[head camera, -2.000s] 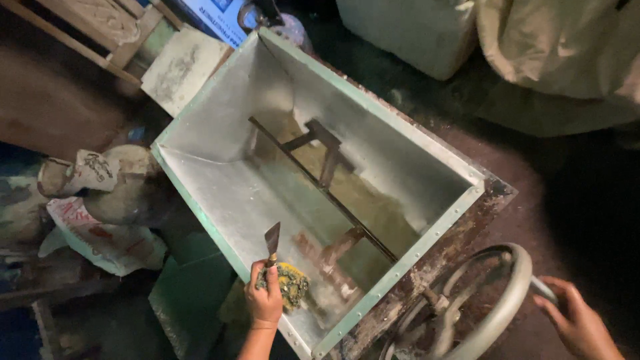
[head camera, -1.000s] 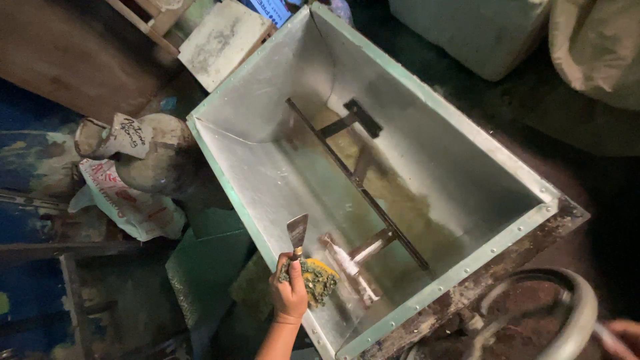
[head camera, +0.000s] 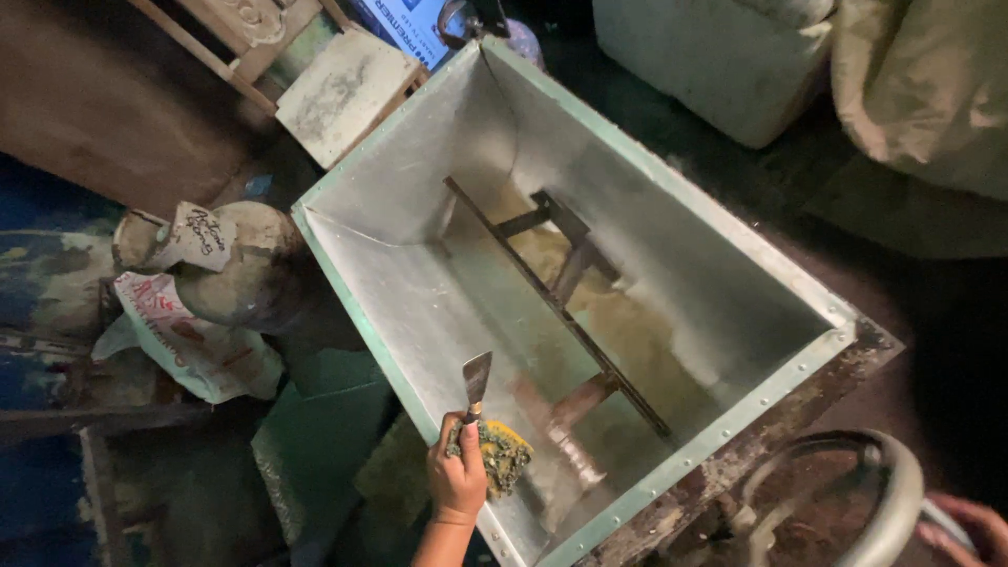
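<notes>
My left hand grips a putty knife with its blade upward, together with a yellow and grey-green scouring pad or sponge, over the near left rim of a sheet-metal trough. Inside the trough, a dark metal bar with paddles runs lengthwise above cloudy liquid or a wet bottom; which of the two I cannot tell. At the lower right, my right hand, partly cut off by the frame edge, is closed around the pale handle of a large metal handwheel.
A gas cylinder and a plastic bag lie left of the trough. Behind its far corner are a pale board and a blue printed box. A white container and a beige cloth or sack stand at upper right.
The metal bar and its paddles sit at a changed angle in the trough. The left hand still holds the putty knife and pad. The view has shifted.
</notes>
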